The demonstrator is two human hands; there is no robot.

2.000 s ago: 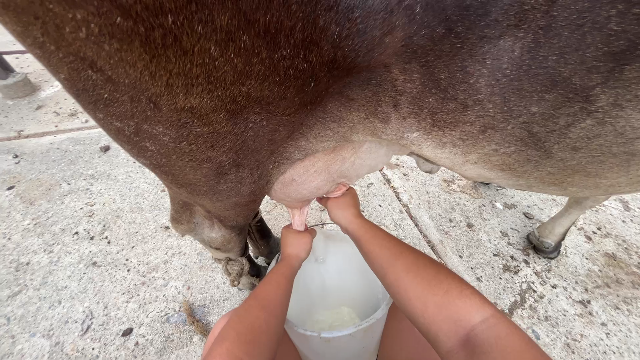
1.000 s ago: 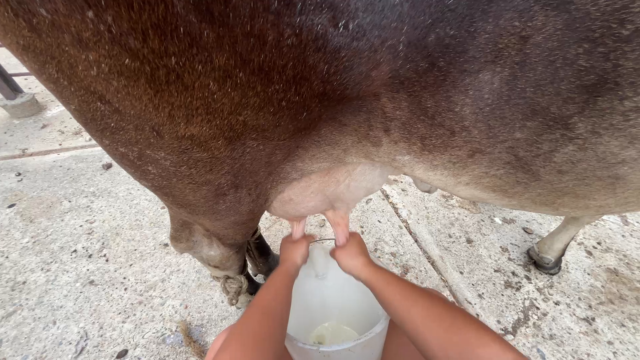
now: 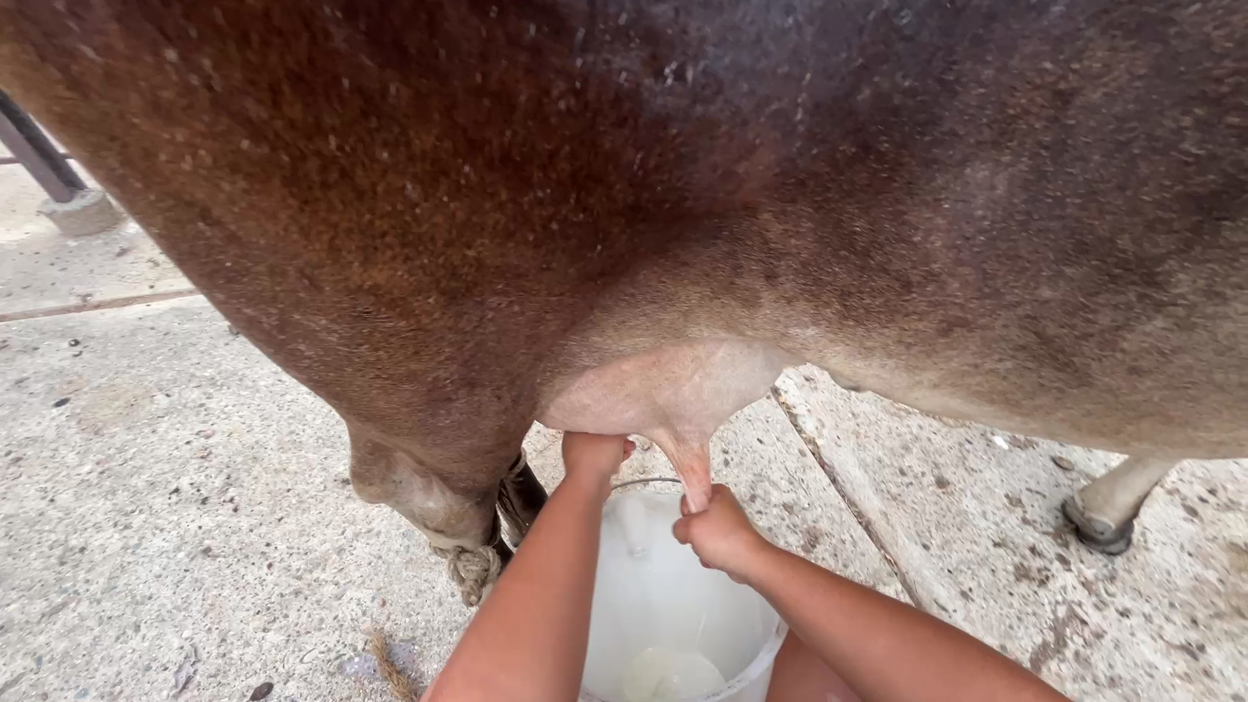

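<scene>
A brown cow (image 3: pixel 624 195) stands across the view, its pale pink udder (image 3: pixel 673 385) hanging at the centre. My left hand (image 3: pixel 595 458) is closed high up against the udder's underside; the teat in it is hidden. Lower and to the right, my right hand (image 3: pixel 720 531) grips the end of a stretched teat (image 3: pixel 693 463). Beneath both hands a white plastic bucket (image 3: pixel 765 648) with a wire handle leans between my legs. Some whitish milk (image 3: pixel 673 673) lies at its bottom.
Rope (image 3: pixel 473 570) is tied around the cow's hind legs at left. One front hoof (image 3: pixel 1102 526) stands on the concrete floor (image 3: pixel 195 507) at right. A metal post (image 3: pixel 39 151) on a concrete footing is at upper left.
My left hand has gone up against the udder, while my right hand is now lower than it. One second ago both were about level on two teats.
</scene>
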